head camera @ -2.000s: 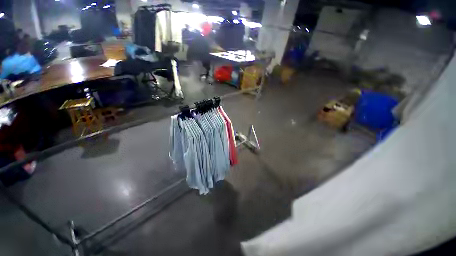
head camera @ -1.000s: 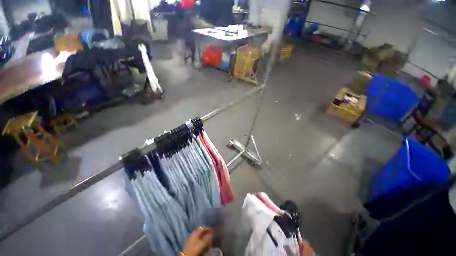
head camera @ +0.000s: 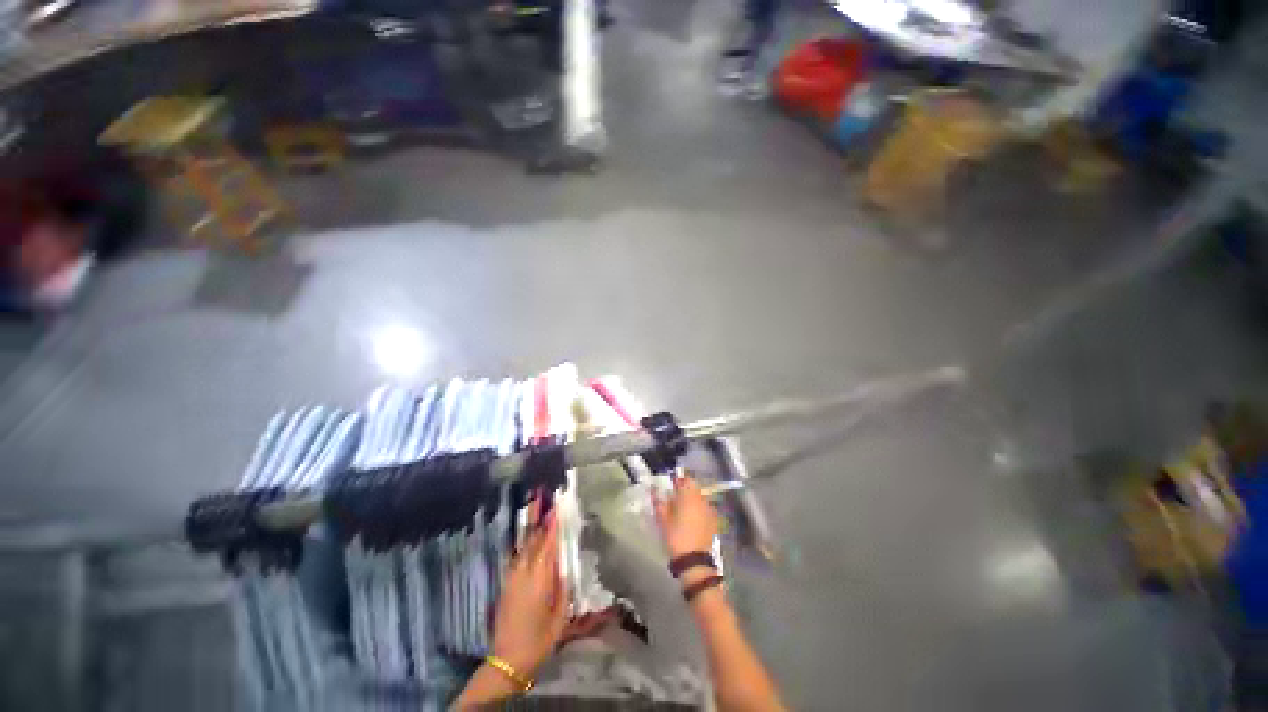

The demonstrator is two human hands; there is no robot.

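Observation:
Light blue garments (head camera: 396, 598) hang close together on a silver rail (head camera: 751, 415) by bunched black hangers (head camera: 417, 497). White and red garments hang beside them. A smaller bunch of black hangers (head camera: 665, 442) with white and red garments is further right on the rail. My left hand (head camera: 531, 598), with a yellow bracelet, lies against the white and red garments just below the rail; blur hides its grip. My right hand (head camera: 688, 526), with dark bands at the wrist, holds the white garments just under the smaller bunch.
A wooden stool (head camera: 209, 174) stands at the upper left. A red bag (head camera: 818, 77) and a yellow-brown crate or stool (head camera: 929, 150) are at the upper right under a pale-topped table. A box (head camera: 1182, 508) and a blue bin (head camera: 1256, 536) are at the right edge.
The white and red garments that were off the rail at the lower right now hang on it. Both hands have come up to the rail, and the view has turned down over it.

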